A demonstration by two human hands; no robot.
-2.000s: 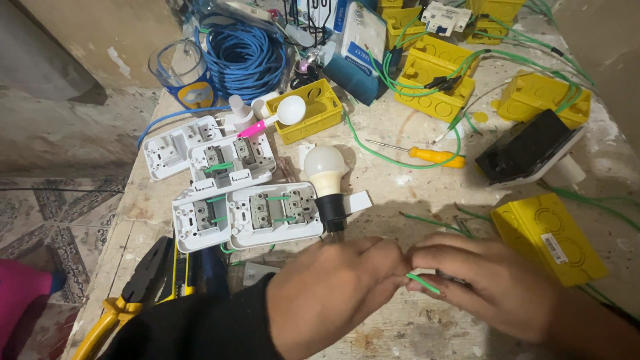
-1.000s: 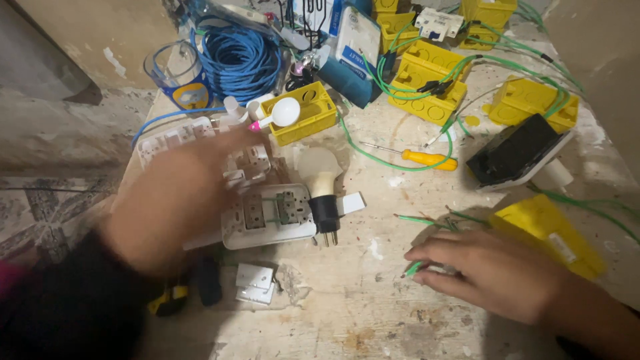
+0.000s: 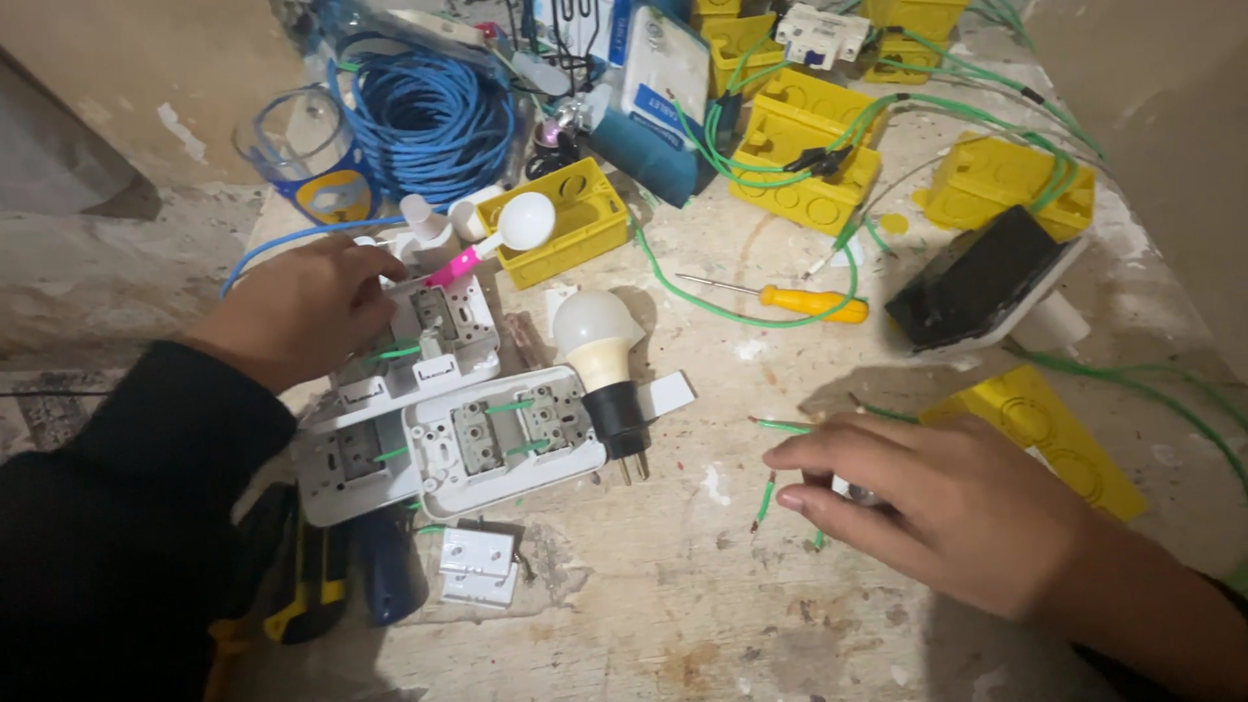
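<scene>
My left hand (image 3: 307,302) lies over the upper left white socket plates, its fingers at the edge of a plate (image 3: 468,322) with grey modules; whether it grips one is hidden. Below sits another white plate (image 3: 507,444) with grey socket modules joined by short green wires. Over the table at the right is my right hand (image 3: 907,497), thumb and forefinger apart, a small shiny piece partly visible beneath them. A short green wire piece (image 3: 765,502) lies by its fingertips, another (image 3: 785,426) just above. Between the hands, a bulb (image 3: 593,327) sits in a black plug-in lamp holder (image 3: 614,419).
A yellow-handled screwdriver (image 3: 809,302), yellow electrical box (image 3: 565,224), pink-handled spoon (image 3: 526,222) and coiled blue cable (image 3: 429,122) lie farther back. White modules (image 3: 478,565) and pliers (image 3: 310,585) are at the lower left. A black-faced floodlight (image 3: 975,278) stands right, near another yellow box (image 3: 1043,434).
My hands were together on a green wire piece two seconds ago. My left hand has moved away to the socket plates at the left, and the wire piece has left my right fingertips.
</scene>
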